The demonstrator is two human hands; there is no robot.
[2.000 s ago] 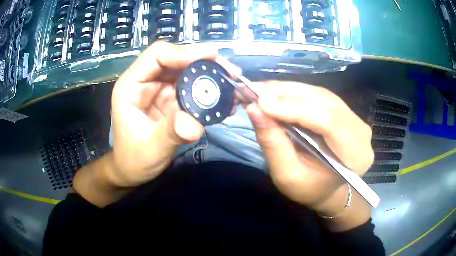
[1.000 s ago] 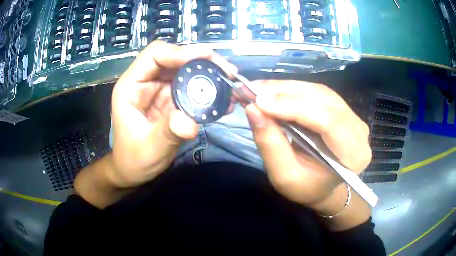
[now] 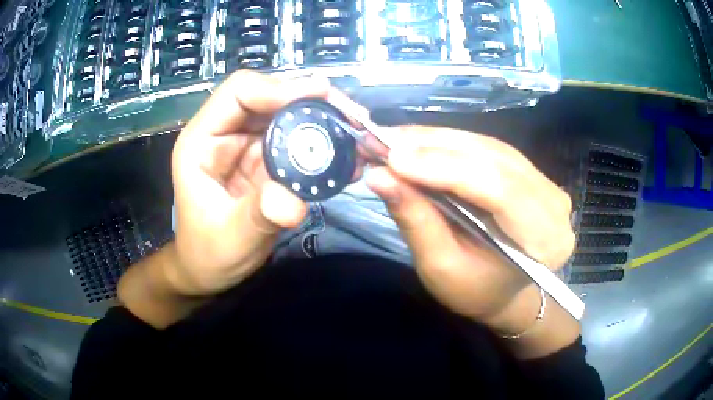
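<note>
A round black part [image 3: 310, 149] with a ring of pale dots and a bright, shiny centre faces the camera. My left hand [image 3: 227, 183] holds it by its rim, between the thumb below and the fingers behind and above. My right hand [image 3: 481, 211] holds silver tweezers [image 3: 520, 262] slantwise, their flat wide end at the lower right. The tweezer tips reach the upper right rim of the part; whether they touch it I cannot tell. Both hands are bare and above my lap.
A clear blister tray [image 3: 500, 86] with rows of black parts lies ahead on the green bench [image 3: 618, 47]. More clear trays stand at the far left. Filled trays show lower down at left [image 3: 102, 254] and right [image 3: 610, 211]. A blue frame [image 3: 676, 160] stands at the right.
The black part has shifted slightly left and down and turned or tilted a little. My right hand and the tweezers have moved slightly left with it. Both hands keep their hold.
</note>
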